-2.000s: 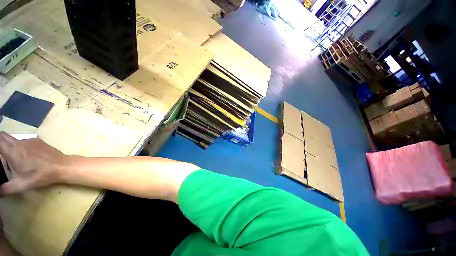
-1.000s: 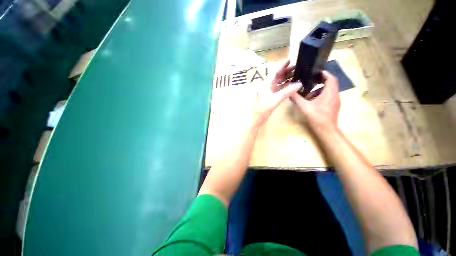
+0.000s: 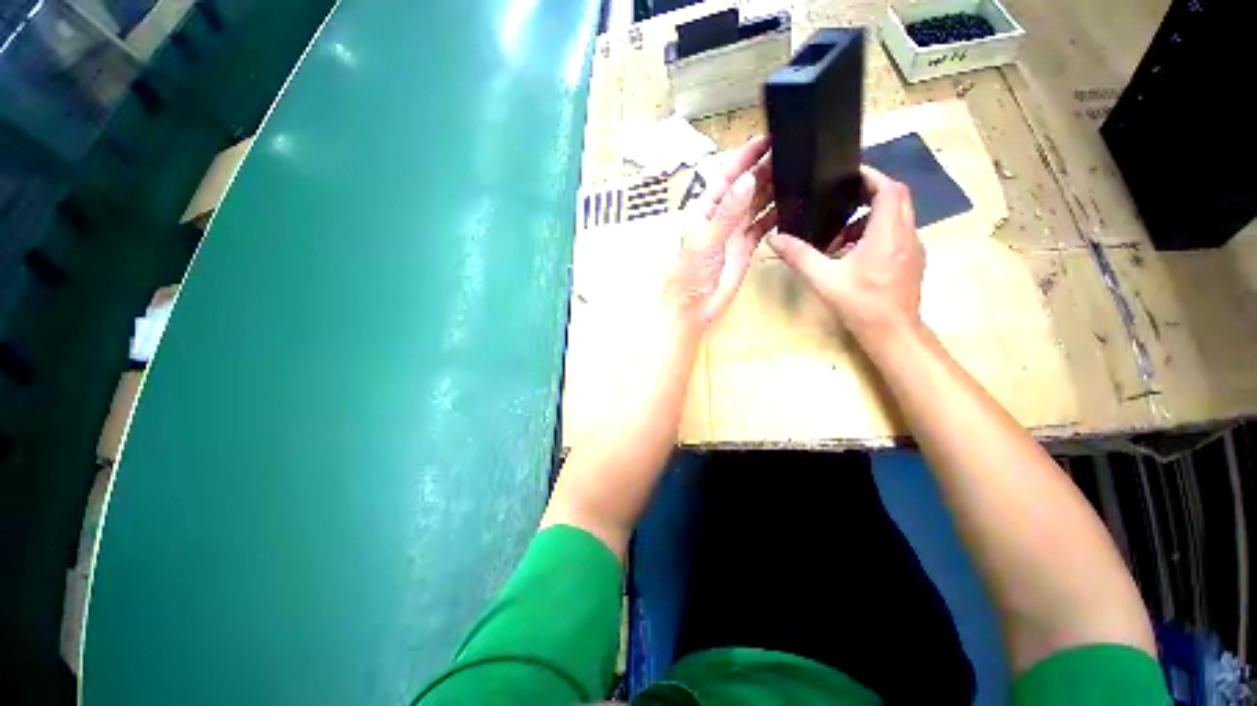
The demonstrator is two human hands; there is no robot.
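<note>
A black housing [image 3: 816, 145] stands upright, raised above the cardboard work mat [image 3: 827, 379], with a cutout showing at its top end. My right hand [image 3: 875, 265] grips its lower end, thumb at the near side and fingers behind. My left hand [image 3: 720, 246] is at its left side, fingers spread along the lower edge; it seems to touch the housing, but whether it bears it is unclear. The fingertips behind the housing are hidden. A dark flat sheet [image 3: 917, 179] lies on the cardboard just behind my right hand.
A pale parts tray [image 3: 951, 58] of small black pieces is at the back. A second pale box [image 3: 717, 83] with black pieces stands left of it, near white crumpled paper [image 3: 667, 144]. Stacked black housings [image 3: 1197, 138] stand at right. A green conveyor [image 3: 345, 359] runs along the left.
Since one second ago the housing has turned in my hands, now showing a broad dark face. My left hand has opened and shifted slightly down and left. Earlier, the view faced the floor at right.
</note>
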